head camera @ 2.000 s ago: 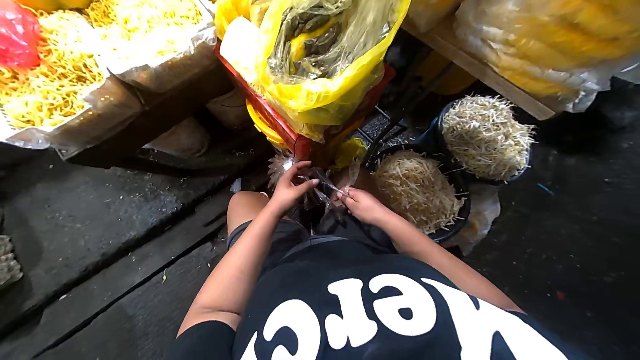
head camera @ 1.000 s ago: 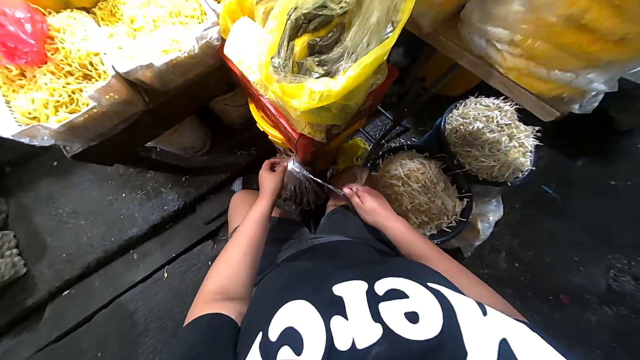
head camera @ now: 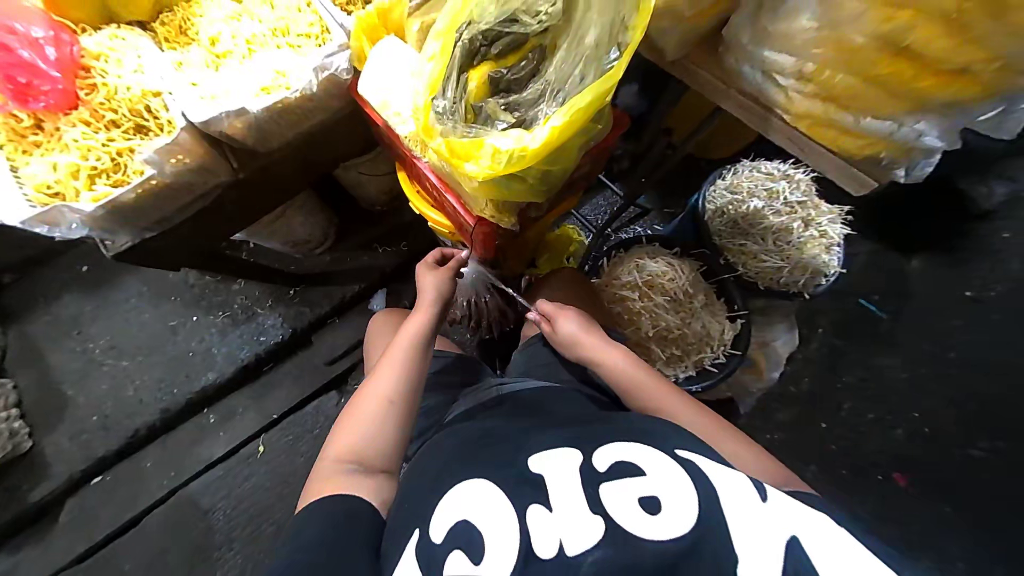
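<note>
My left hand (head camera: 440,278) pinches the gathered top of a clear plastic bag (head camera: 484,308) with dark contents, which hangs between my knees. My right hand (head camera: 566,326) grips a twisted strand of clear plastic that stretches from the bag's neck. Just beyond my hands stands a red plastic container (head camera: 436,192), with a yellow plastic bag (head camera: 512,156) spread over its top and crumpled clear plastic inside. Beside my right knee is a black tub of bean sprouts (head camera: 668,312).
A second tub of bean sprouts (head camera: 774,226) stands farther right. Trays of yellow noodles (head camera: 96,120) lie at the upper left on a raised stand. A wooden board (head camera: 768,120) with bagged yellow goods (head camera: 872,72) juts in at the upper right. The dark floor (head camera: 192,312) has grooves.
My hands were close together over the plastic two seconds ago; my left hand has moved left, and the plastic strand is now stretched between them.
</note>
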